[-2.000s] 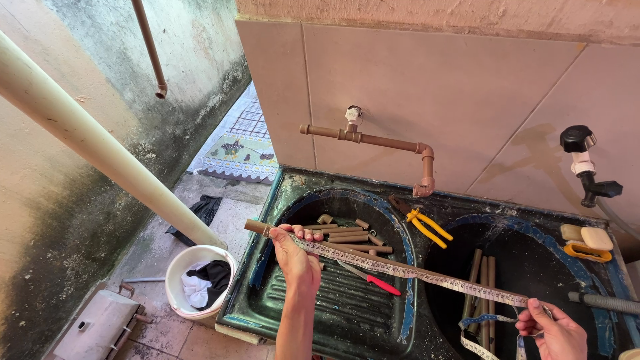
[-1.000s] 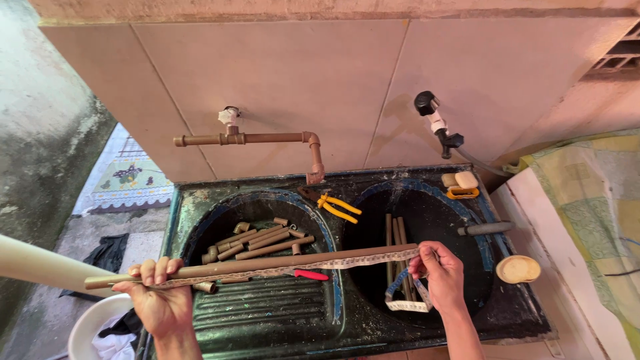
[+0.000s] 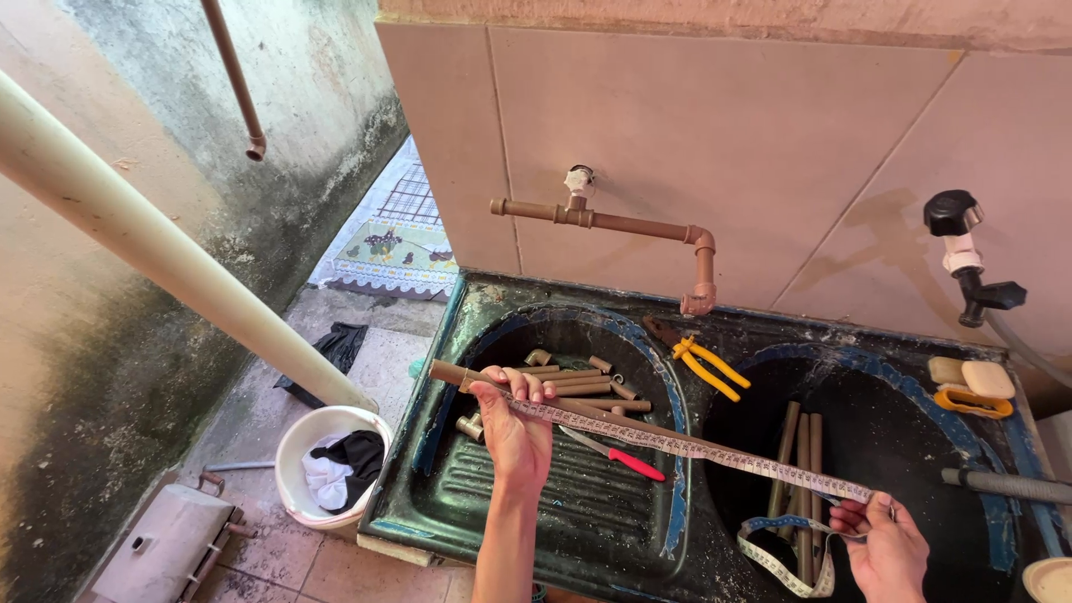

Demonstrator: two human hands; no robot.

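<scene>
A brown PVC pipe (image 3: 448, 373) slants across the black double sink, with a white tape measure (image 3: 687, 444) stretched along it. My left hand (image 3: 515, 427) grips pipe and tape near the pipe's left end. My right hand (image 3: 883, 540) pinches the tape at the pipe's right end; the loose tape hangs in a loop over the right basin. Short brown pipe pieces (image 3: 582, 388) and fittings lie in the left basin, beside a red-handled knife (image 3: 632, 463). Several longer pipe pieces (image 3: 806, 486) stand leaning in the right basin. Yellow-handled pliers (image 3: 708, 367) rest between the basins.
A brown pipe assembly with an elbow (image 3: 636, 226) and a black tap (image 3: 963, 251) project from the tiled wall. Soap bars (image 3: 986, 378) and a grey corrugated hose (image 3: 1005, 486) are at the right. At left are a thick slanting pipe (image 3: 176, 243) and a white bucket (image 3: 289, 477) holding cloths.
The view has swung left since one second ago. The pipe and tape, level across the sink then, now slope down to the right, still held at both ends.
</scene>
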